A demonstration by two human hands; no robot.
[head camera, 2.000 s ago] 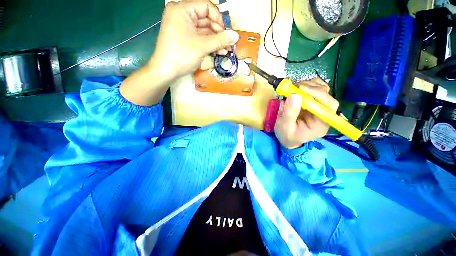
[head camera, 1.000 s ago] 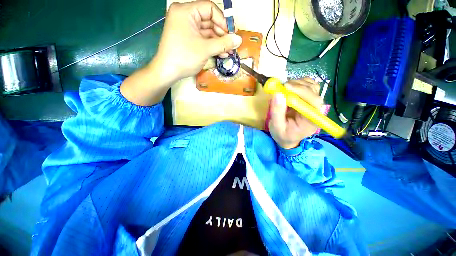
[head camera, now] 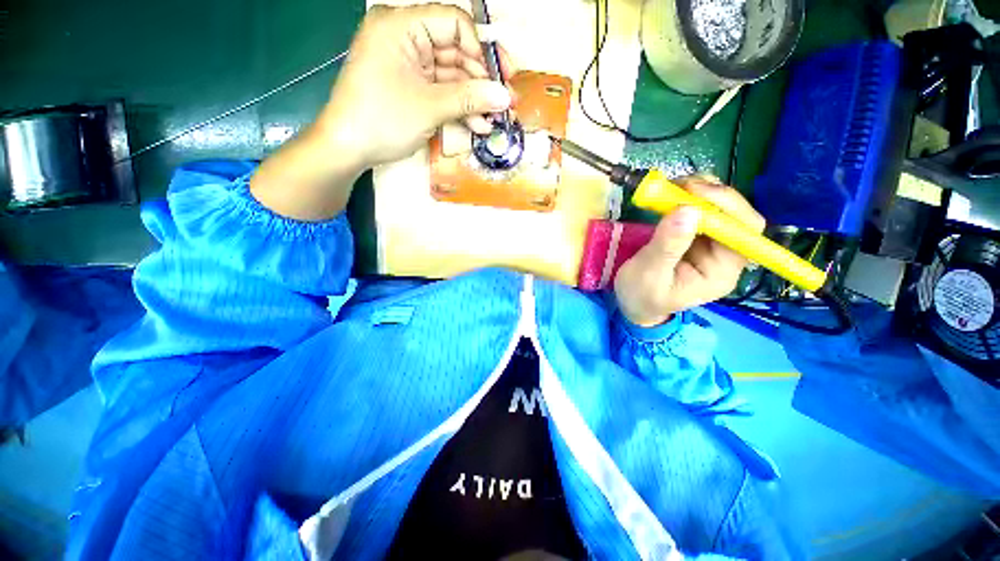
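A round dark ring-shaped workpiece (head camera: 498,145) with a pale centre sits in the middle of the orange-brown fixture (head camera: 454,189). My left hand (head camera: 422,82) is above the fixture's upper left, fingertips at the workpiece's upper edge, holding a slim dark strip, perhaps tweezers (head camera: 489,49). Thin solder wire (head camera: 243,105) runs from the spool (head camera: 66,157) to my left hand. My right hand (head camera: 685,258) holds the yellow soldering iron (head camera: 729,230). Its metal tip is right of the workpiece, apart from it, near the fixture's right edge.
The cream board (head camera: 472,241) lies under the fixture. A pink-red block (head camera: 599,254) is beside my right hand. A round tin with silvery scraps (head camera: 718,38) is at the top. A blue box (head camera: 830,137) and a black fan (head camera: 965,296) stand at the right.
Since a second ago, the iron and my right hand have moved right, drawing the tip away from the workpiece and uncovering more of the pink-red block. The strip in my left hand has tilted left.
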